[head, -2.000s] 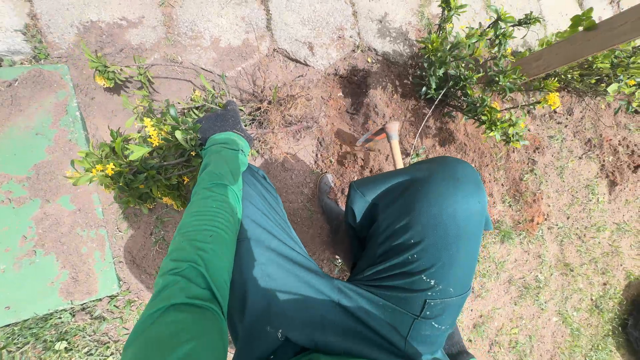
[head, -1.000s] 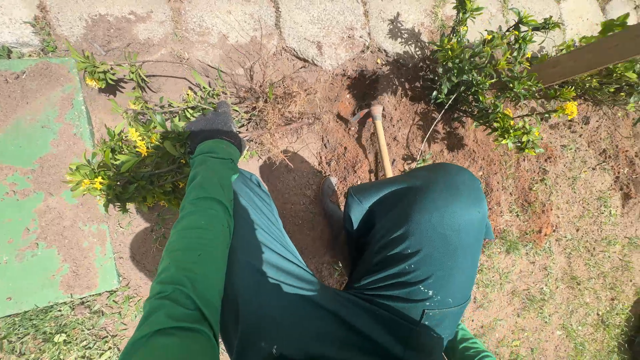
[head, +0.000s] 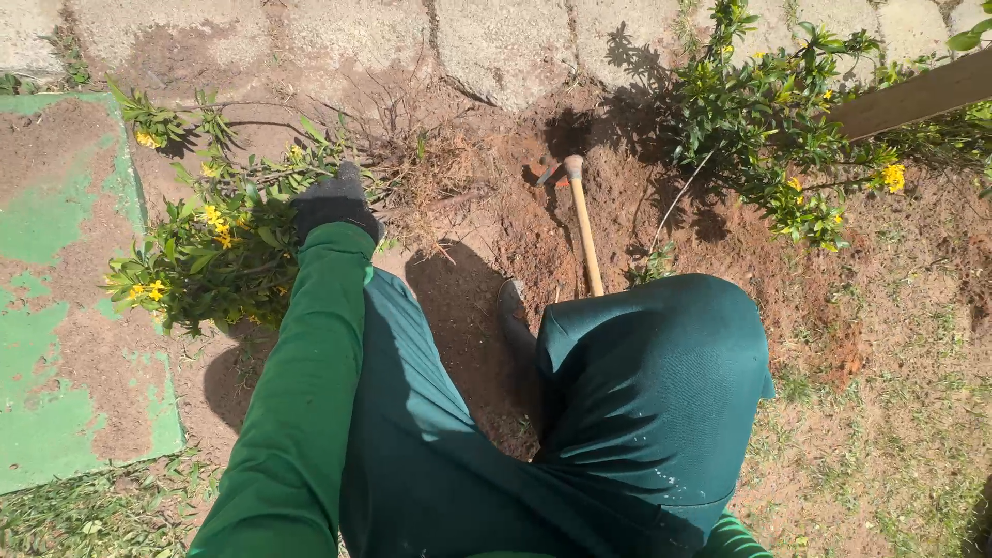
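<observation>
My left hand (head: 337, 203), in a dark glove, is closed around the stems of an uprooted shrub with yellow flowers (head: 209, 271). The shrub lies on the soil, its leafy part to the left and its thin, dry-looking roots (head: 442, 174) to the right. A hoe-like tool with a wooden handle (head: 585, 225) rests right of the roots; its metal blade (head: 549, 173) is partly hidden, near a dark hole (head: 568, 132). My right knee covers the lower end of the handle. My right hand is out of sight; only a bit of green sleeve shows at the bottom.
Pale paving stones (head: 504, 46) run along the top. A soil-covered green slab (head: 46, 387) lies at the left. Another yellow-flowered shrub (head: 744, 116) stands at the upper right beside a flat wooden board (head: 918, 97). My boot (head: 515, 310) is on the soil below the tool.
The tool has shifted, with its head nearer the hole and more of its handle showing. A green sleeve has appeared at the lower right. My left hand has stayed at the left shrub.
</observation>
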